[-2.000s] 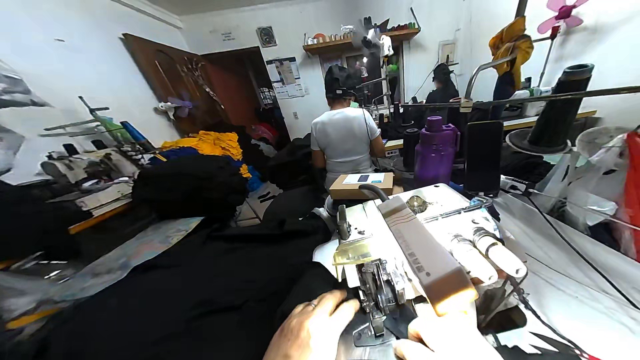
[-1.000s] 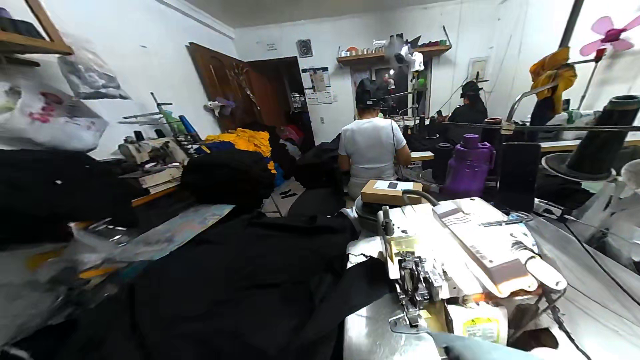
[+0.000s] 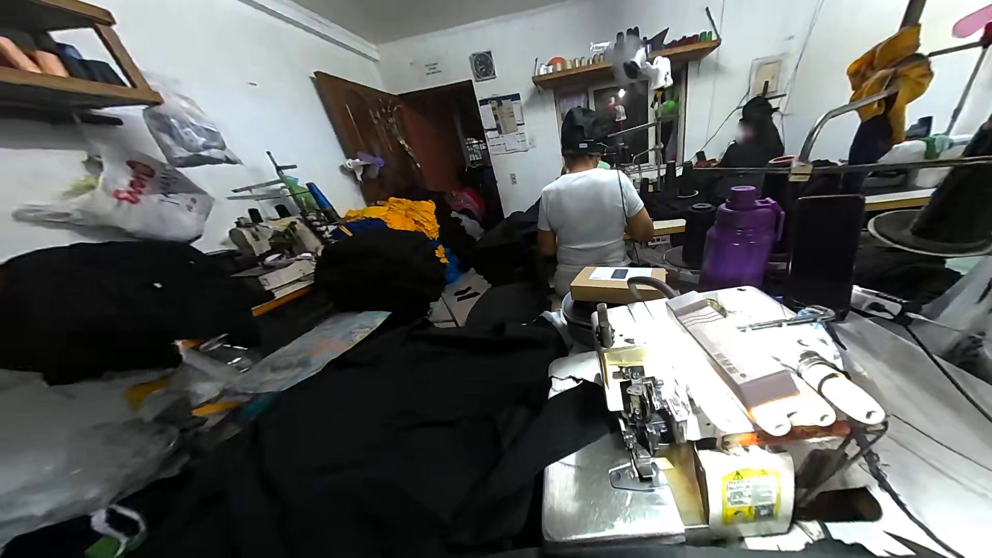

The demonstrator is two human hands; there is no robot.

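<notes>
Neither of my hands shows in the head view. A white overlock sewing machine (image 3: 721, 364) stands right of centre, its presser foot (image 3: 637, 474) above the bare metal plate (image 3: 604, 496). Black fabric (image 3: 387, 434) is spread from the lower left up to the machine, and one strip of it (image 3: 570, 422) lies over the plate's left edge, behind the presser foot. A narrow box (image 3: 732, 349) rests on top of the machine beside tweezers (image 3: 787, 319). A sliver of dark cloth shows along the bottom edge, below the plate.
Behind the machine are a cardboard box (image 3: 612, 288), a purple bottle (image 3: 740, 240) and a dark phone-like slab (image 3: 823, 252). A person in a white shirt (image 3: 589, 209) sits farther back, facing away. Thread cones stand at right. Plastic bags (image 3: 77, 442) and a black fabric pile (image 3: 116, 302) lie at left.
Two seconds ago both my hands were at the presser foot; now they are out of view. The black strip lies on the plate's left side. The view has swung left.
</notes>
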